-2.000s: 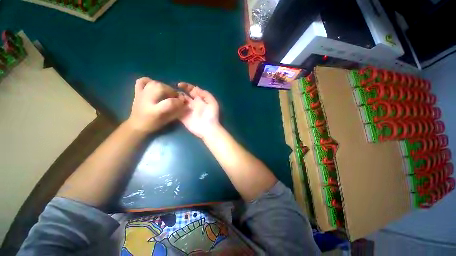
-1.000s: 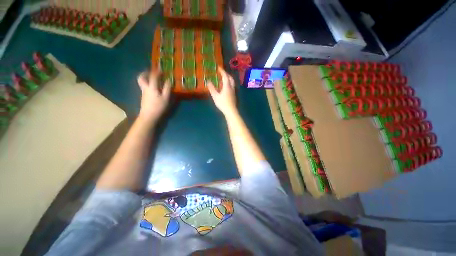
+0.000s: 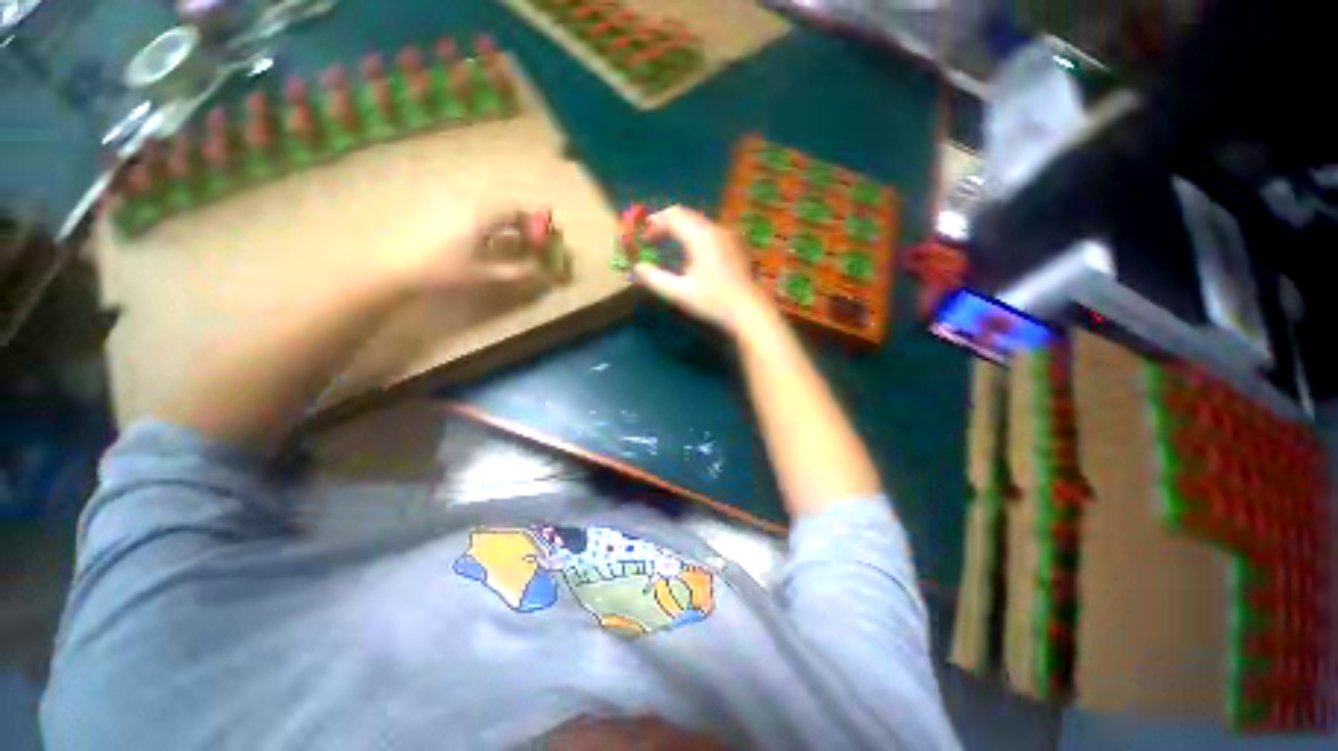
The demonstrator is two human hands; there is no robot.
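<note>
My left hand [image 3: 506,257] is over the near right part of the left cardboard sheet [image 3: 352,191] and holds a circuit board [image 3: 550,247] with red wire on it, blurred. My right hand [image 3: 690,264] holds another circuit board [image 3: 634,242] with red wire between thumb and fingers, at the sheet's right edge. The orange fixture [image 3: 885,272] lies on the green table right of my right hand. Most of its pockets show green boards; a pocket at its near right corner looks dark. A finished board row [image 3: 316,125] stands along the sheet's far edge.
Another cardboard sheet with boards [image 3: 712,37] lies at the far side. At right are red-handled scissors [image 3: 935,267], a lit smartphone [image 3: 992,326], a black and white machine [image 3: 1115,294] and stacked cardboard [image 3: 1118,514] bearing board rows. A pale ring [image 3: 159,56] is far left.
My hands have left the fixture and moved left to the cardboard sheet, each now holding a board. The view has swung left, and the fixture appears turned, with one corner pocket dark.
</note>
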